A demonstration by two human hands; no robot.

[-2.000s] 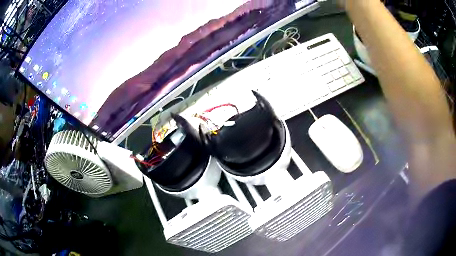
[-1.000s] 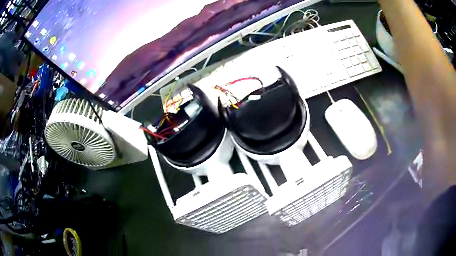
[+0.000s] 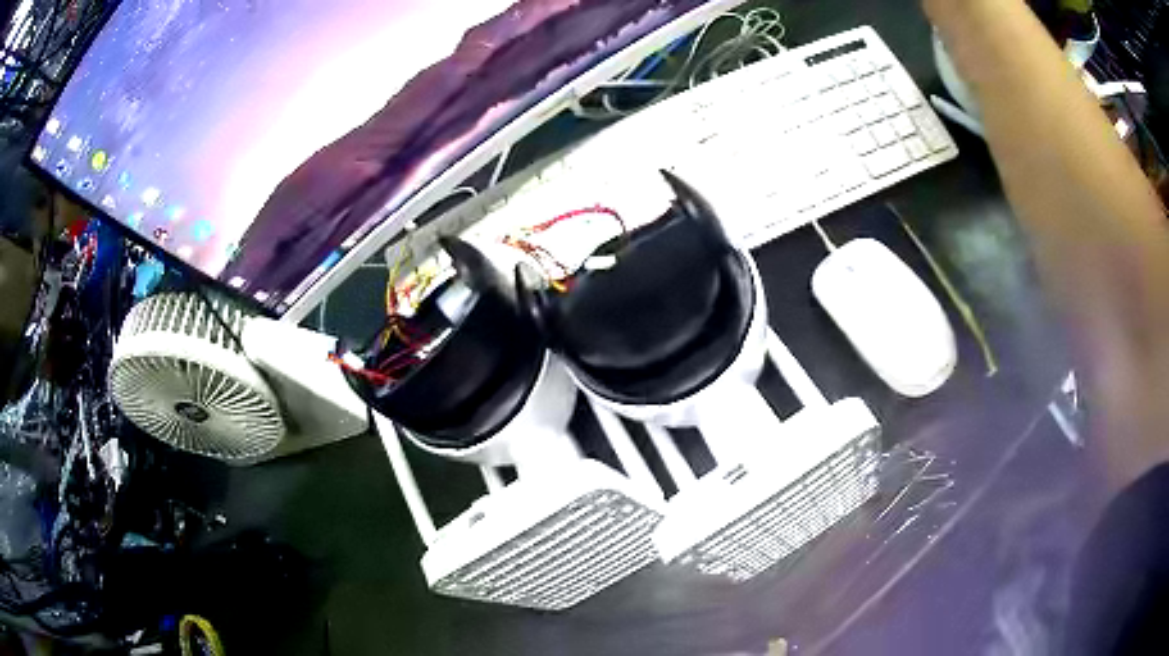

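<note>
Two open camera heads stand side by side before the monitor. The left camera head [image 3: 468,372] and the right camera head [image 3: 654,314] are black cups on white collars, with red, yellow and orange wires showing at their open tops. Each has a white slatted base, the left base [image 3: 551,545] and the right base [image 3: 782,493], turned towards me. My bare right forearm [image 3: 1064,192] reaches up along the right side from a dark sleeve. My right hand is cut off by the top edge. My left hand is out of the picture.
A monitor [image 3: 321,115] stands at the back, with a white keyboard [image 3: 820,135] before it. A white mouse [image 3: 885,317] lies right of the cameras. A white fan [image 3: 199,385] stands left, beside piled cables [image 3: 77,423]. A yellow ring [image 3: 199,636] shows at the bottom left.
The view has shifted slightly, so the bench things sit a little left of their places one second ago. My right forearm stays along the right side. The cameras have not visibly moved on the bench.
</note>
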